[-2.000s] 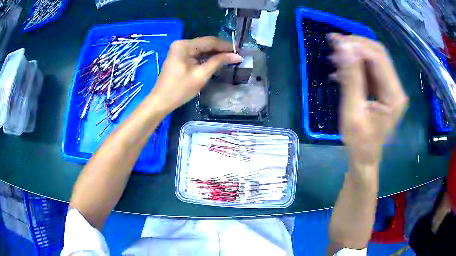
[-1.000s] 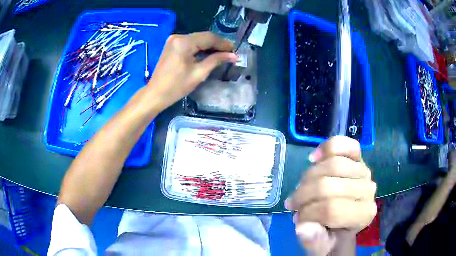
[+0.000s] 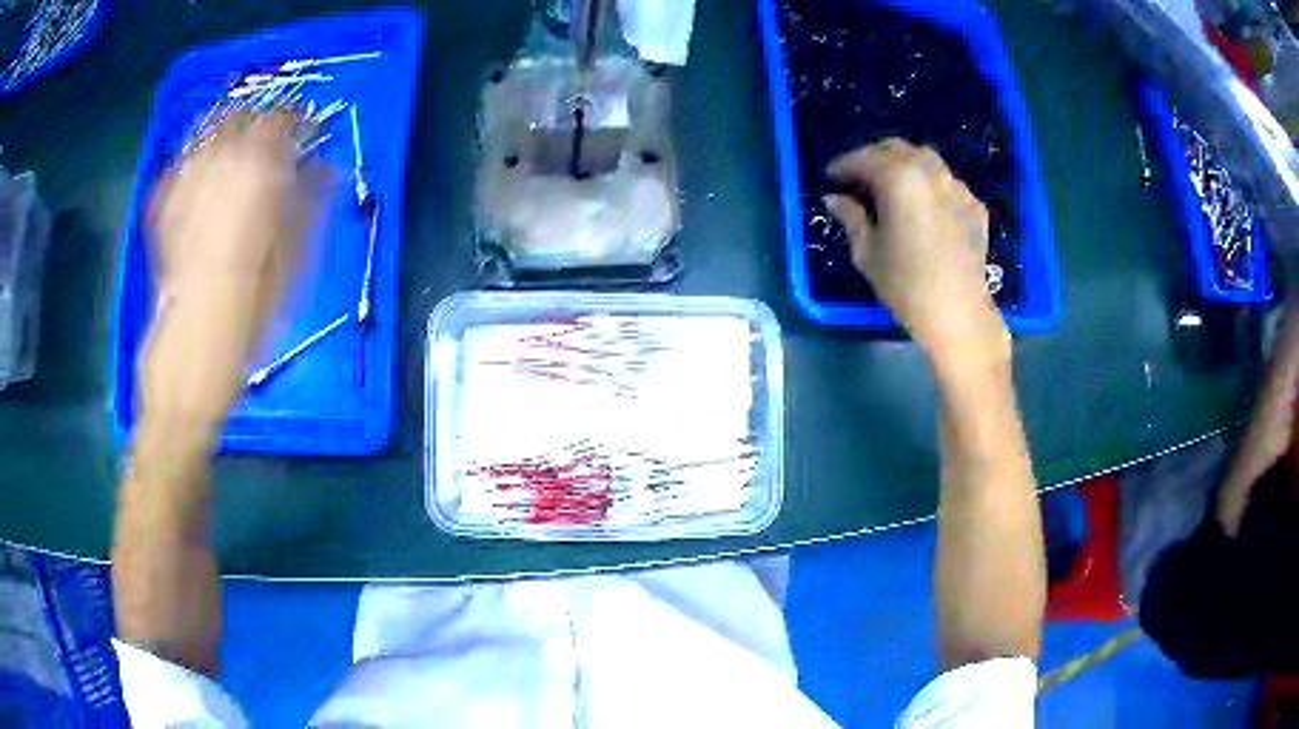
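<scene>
My left hand (image 3: 235,214) is blurred over the left blue tray (image 3: 321,406), which holds scattered thin rods (image 3: 306,349); whether it holds a rod I cannot tell. My right hand (image 3: 912,228) is over the right blue tray (image 3: 798,214), thumb and index fingertips close together among small dark rings (image 3: 869,86); whether a ring is pinched is too small to tell. The press base plate (image 3: 577,221) is at top centre, with a small slotted metal fixture (image 3: 581,140) under the ram. A clear box (image 3: 445,413) lies nearest me with red-and-white rods (image 3: 563,491) on pale lining.
Stacked clear boxes (image 3: 17,285) stand at the far left. Another blue tray of small parts (image 3: 1211,214) is at the right, with part of one at top left. A curved shiny bar or plastic edge crosses the top right. A person's arm (image 3: 1261,427) shows at the right edge.
My left hand has moved from the press fixture to the left tray. My right hand has let go of the long lever and moved over the right tray. The view has shifted.
</scene>
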